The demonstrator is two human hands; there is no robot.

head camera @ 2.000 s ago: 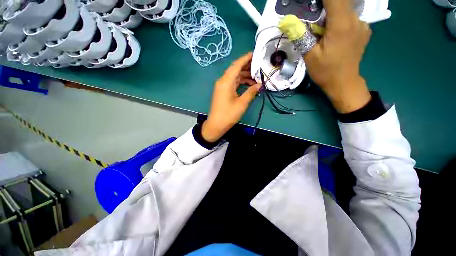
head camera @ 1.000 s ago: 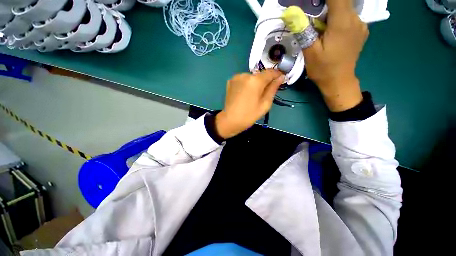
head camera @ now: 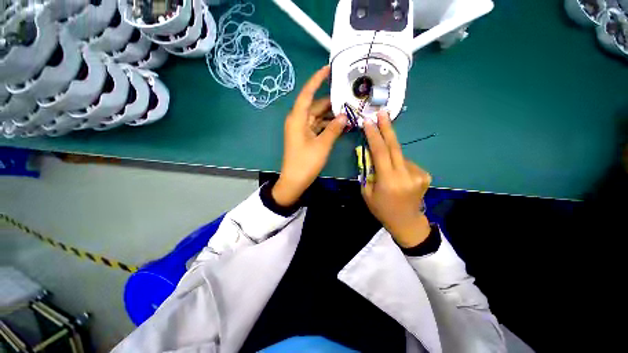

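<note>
The white camera body point(head camera: 337, 52) lies on the green bench with its open round end toward me. A silvery round part point(head camera: 379, 95) and a dark round part point(head camera: 361, 86) show inside. Its black front panel point(head camera: 379, 14) is at the top, with white antennas point(head camera: 303, 24) at both sides. My left hand point(head camera: 303, 141) holds the body's left rim, thumb at the wires. My right hand point(head camera: 398, 180) has its fingertips at the lower rim, on the dark wire leads point(head camera: 352, 116). The yellow finger wrap point(head camera: 363, 164) is partly hidden under my right hand.
Stacked white-grey shells point(head camera: 103, 83) fill the bench's left. A tangled heap of pale sealing rings point(head camera: 253, 62) lies left of the body. More white parts point(head camera: 614, 29) are at the upper right. A blue stool point(head camera: 153, 293) stands below the bench edge at left.
My right hand has moved from the body's upper right down to its lower rim, uncovering the front panel. My left hand has moved from the opening back to the left rim.
</note>
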